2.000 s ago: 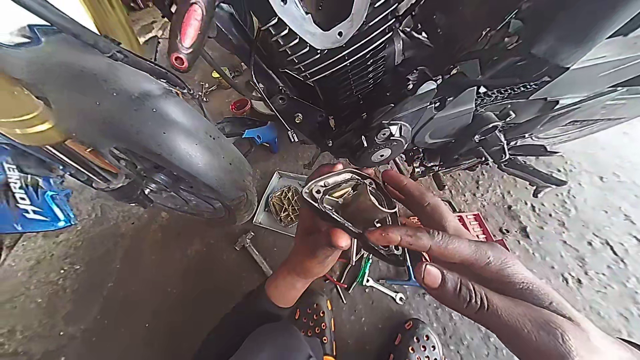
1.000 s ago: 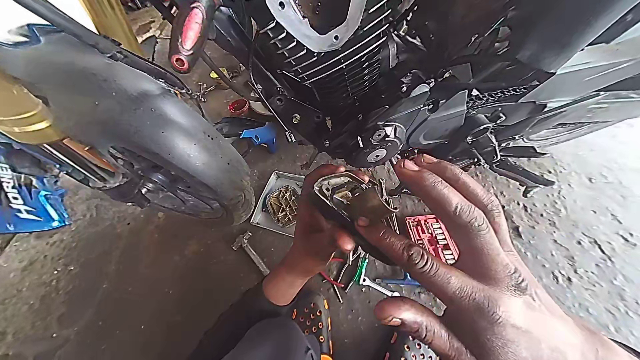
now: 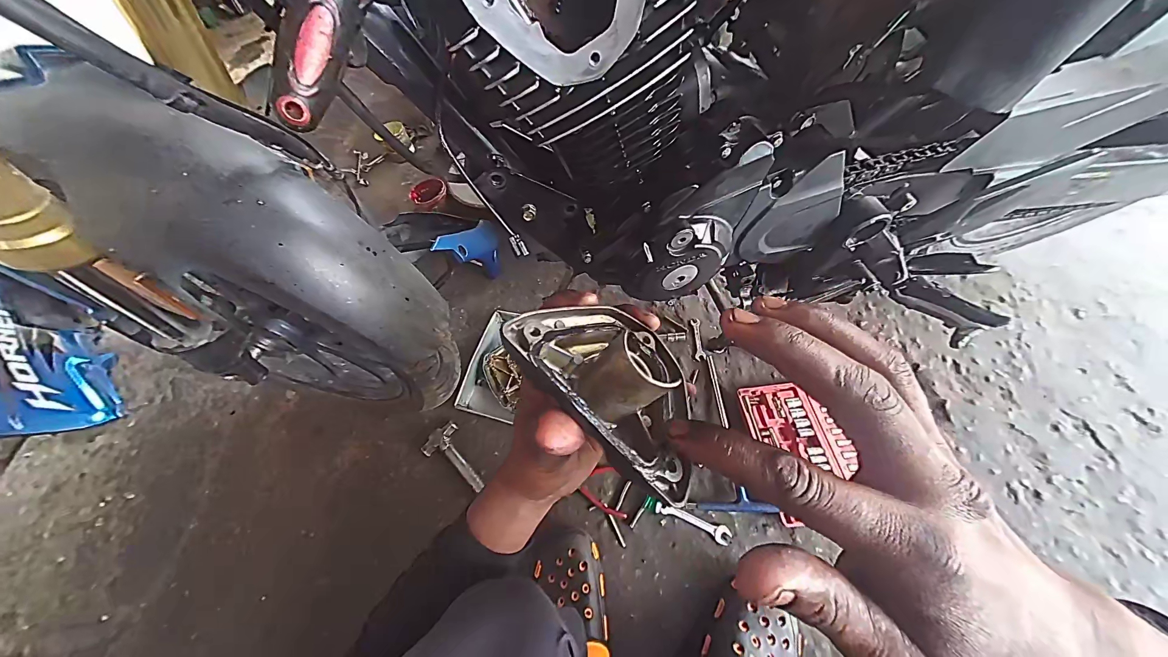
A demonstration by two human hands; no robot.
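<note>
A metal motorcycle engine cover (image 3: 602,411), its hollow inside facing up, rests in my left hand (image 3: 547,447), whose thumb lies against its near side while fingertips show beyond its far rim. A round collar stands inside the cover. My right hand (image 3: 867,484) is spread over the right of the view, and one fingertip touches or lies very close to the cover's right inner edge. Beyond the hands stands the motorcycle's finned engine cylinder (image 3: 584,100), with a flat gasket face (image 3: 557,55) around an opening at its top.
On the ground lie a tray of bolts (image 3: 479,388), a hammer (image 3: 452,456), a wrench (image 3: 698,525), a red socket set case (image 3: 794,429) and a blue plastic part (image 3: 470,246). The front tyre (image 3: 301,228) rises at left; a footrest (image 3: 949,306) juts out at right.
My right hand has drawn back from the cover to the right, its fingers spreading, and the red case shows more. My left hand still holds the cover, which is turned a little.
</note>
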